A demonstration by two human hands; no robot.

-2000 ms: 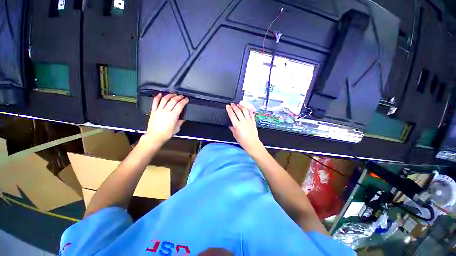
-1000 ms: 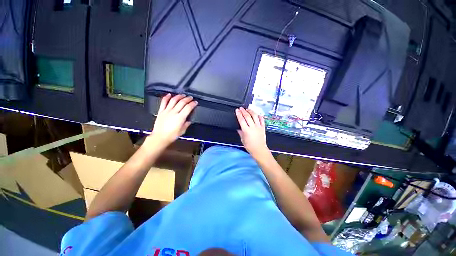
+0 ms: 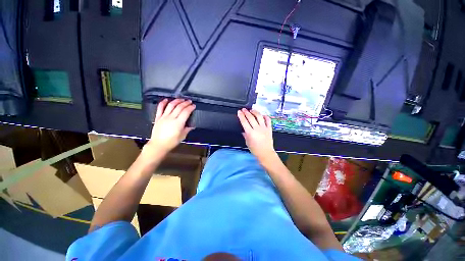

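Note:
A large black display back cover [image 3: 219,66] with moulded ribs lies in front of me. A black cover strip [image 3: 216,118] runs along its near edge at the left. My left hand [image 3: 172,122] and my right hand [image 3: 256,131] rest on the strip, one towards each end, fingers pointing away from me. The fingertips lie on its upper edge. A bright chassis plate [image 3: 295,84] is right of my right hand, with a green circuit board [image 3: 288,123] at its lower edge. A shiny metal edge strip [image 3: 354,133] extends to the right.
Open brown cartons [image 3: 127,178] stand below the line at the left. A red-lined box [image 3: 336,196] is below at the right. A green side table [image 3: 372,196] holds an orange-handled tool [image 3: 402,177], crumpled clear plastic [image 3: 375,238] and a white sheet [image 3: 372,212].
Both hands stay on the cover strip in nearly the same places. The view has shifted slightly. A dark elongated object now shows over the side table's far edge.

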